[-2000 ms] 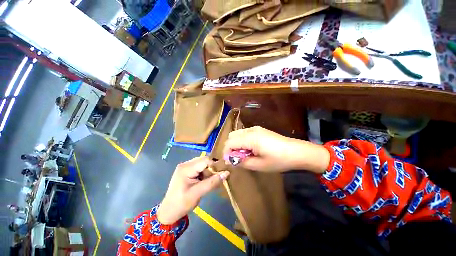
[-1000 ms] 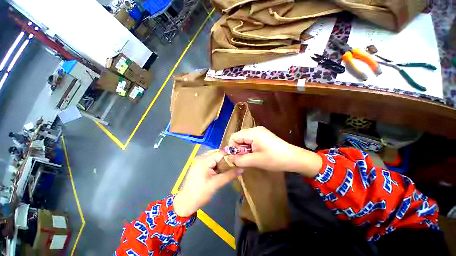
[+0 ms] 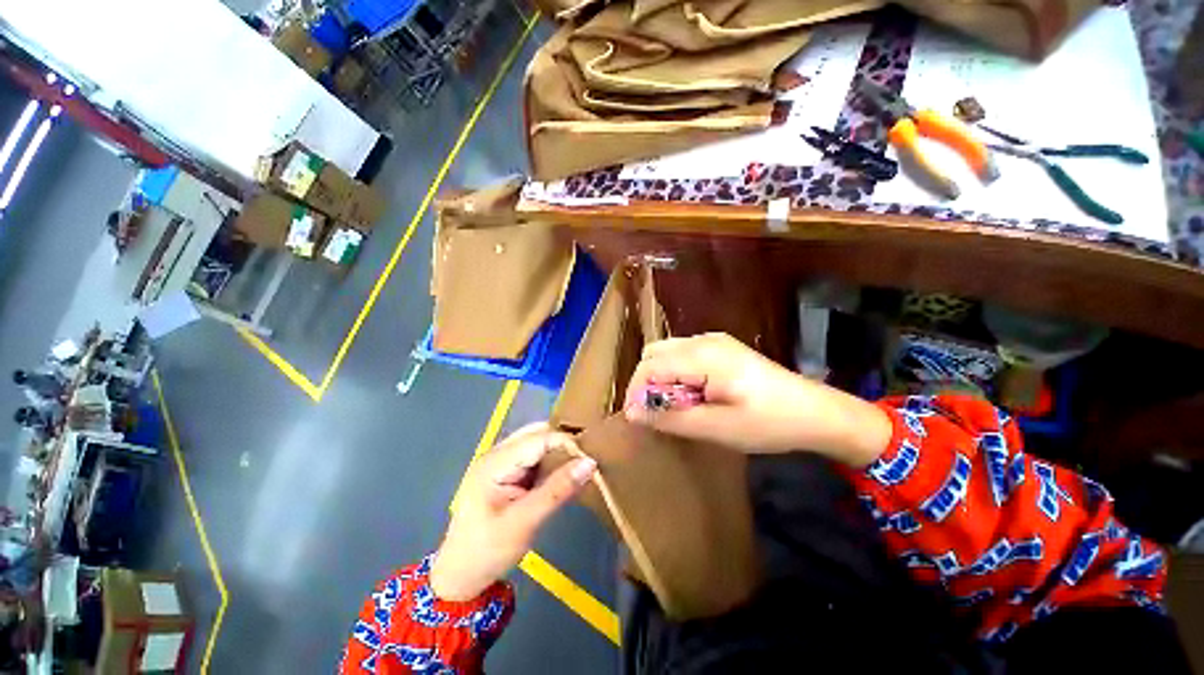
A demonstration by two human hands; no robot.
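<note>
A tan-brown bag body [image 3: 687, 514] stands open-topped in front of me, its mouth spread and its lower part against my dark lap. My left hand [image 3: 508, 508] pinches the bag's folded edge at the near left corner between thumb and fingers. My right hand [image 3: 720, 396] is closed around a small pink tool [image 3: 671, 397], perhaps thread snips, mostly hidden in the fist, at the right side of the bag's mouth. The tool's tip is not clear.
Floppy brown bags [image 3: 647, 79] lie on the desk beside black snips [image 3: 849, 153], orange-handled pliers [image 3: 944, 148] and green-handled pliers [image 3: 1076, 178]. The desk edge [image 3: 924, 231] runs above my right arm. A blue crate [image 3: 561, 330] with brown bags stands on the floor.
My hands, close together at the bag's edge a second ago, are now apart. My right hand with the pink tool has moved right, and the bag's mouth is wider open.
</note>
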